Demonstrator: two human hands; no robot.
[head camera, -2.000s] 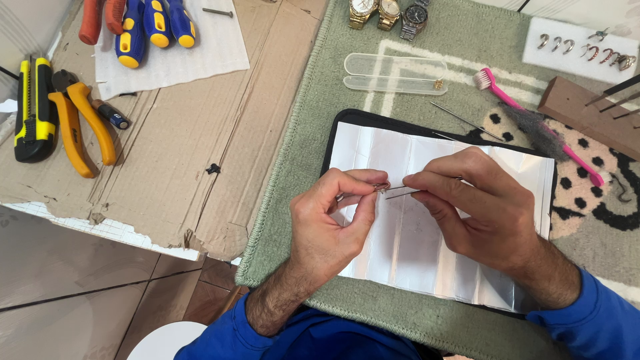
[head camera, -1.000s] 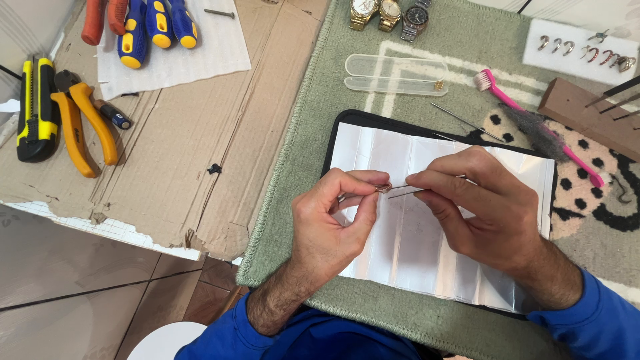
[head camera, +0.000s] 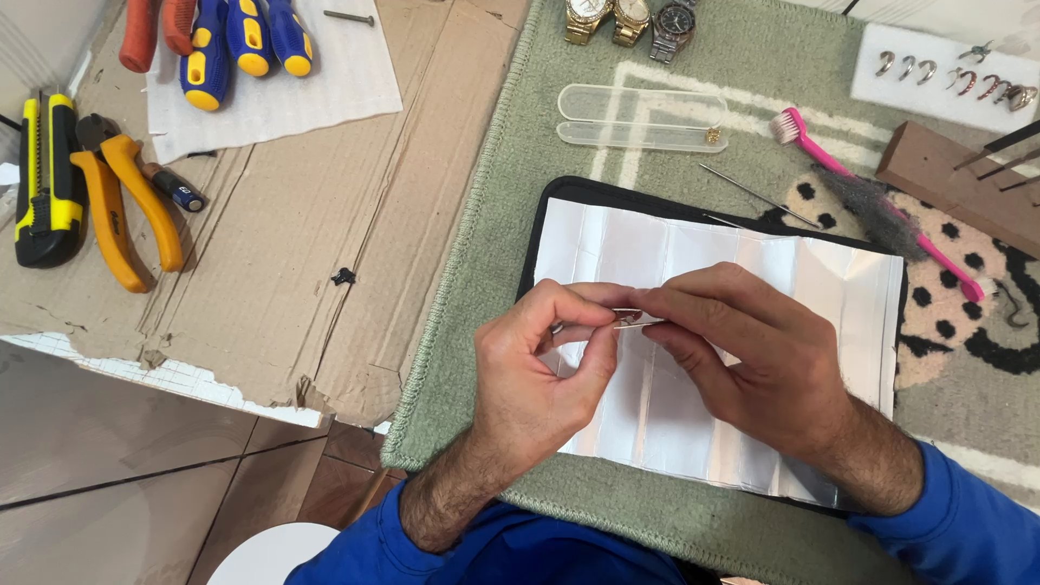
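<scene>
Over a creased silvery sheet (head camera: 682, 439) on a black mat (head camera: 585, 188), my two hands meet. My left hand (head camera: 544, 357) pinches a small metal piece of jewellery (head camera: 626, 314) between thumb and fingers; its exact form is mostly hidden. From the right, my right hand (head camera: 747, 349) grips a thin metal tool, likely tweezers (head camera: 642, 324), whose two slim prongs reach to the piece. Beyond the mat lie a clear plastic case (head camera: 642, 134) with a small gold-coloured item, a thin metal pick (head camera: 756, 193), and a pink double-ended brush (head camera: 829, 162) with steel wool (head camera: 873, 207) against it.
Several rings stand in a white foam block (head camera: 934, 101), with a brown block (head camera: 951, 179) holding thin rods nearby. Watches (head camera: 630, 18) lie at the top. On cardboard (head camera: 325, 203) at left are a utility knife (head camera: 50, 179), orange-handled cutters (head camera: 130, 203), a battery (head camera: 175, 187) and blue-yellow handles (head camera: 203, 65).
The prongs in my right hand have shifted slightly at the piece, and the fingers of both hands are closer together. The surrounding objects stay where they were.
</scene>
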